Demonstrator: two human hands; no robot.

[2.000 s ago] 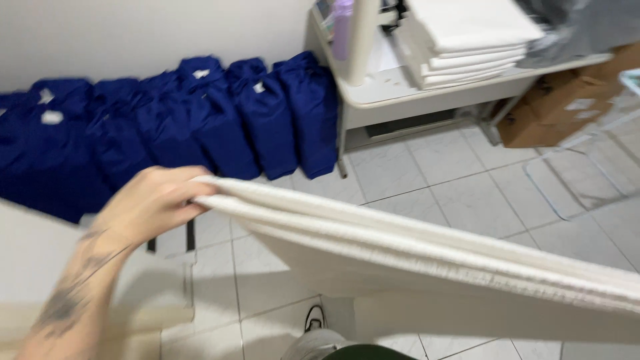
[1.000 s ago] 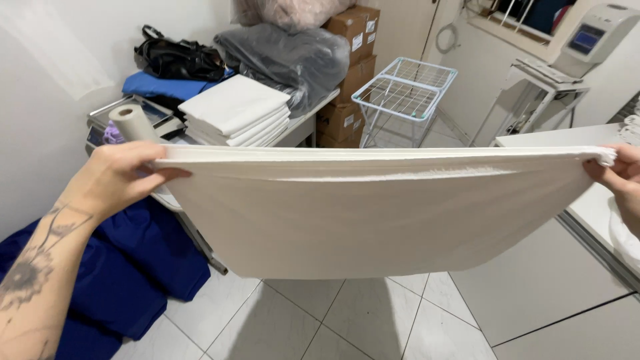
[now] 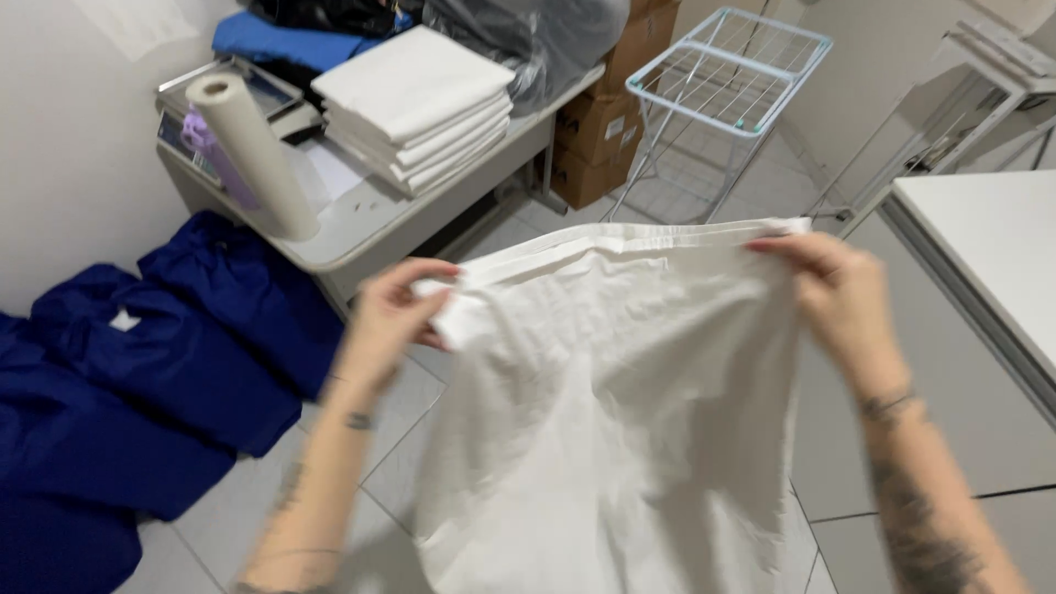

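A white cloth (image 3: 577,396) hangs in folds between my hands, its layered top edge bunched and slightly bowed. My left hand (image 3: 404,305) pinches the cloth's left corner between thumb and fingers. At the opposite corner, my right hand (image 3: 825,280) grips the edge from above. The lower end of the cloth runs out of the bottom of the view. Beyond it, a stack of folded white cloths (image 3: 421,91) lies on a light grey table (image 3: 355,219), near a roll of white material (image 3: 252,157) that leans over a purple object (image 3: 219,157).
Dark blue fabric bundles (image 3: 157,363) line the wall at left. Cardboard boxes (image 3: 598,132) and a folding drying rack (image 3: 730,70) stand behind the table. A white-topped cabinet (image 3: 990,223) is close on the right. Grey plastic bags (image 3: 553,41) lie behind the stack.
My hands have come closer together, and the cloth, stretched nearly flat one second ago, now hangs in loose folds. Two seconds ago only my left hand was in view, holding one end.
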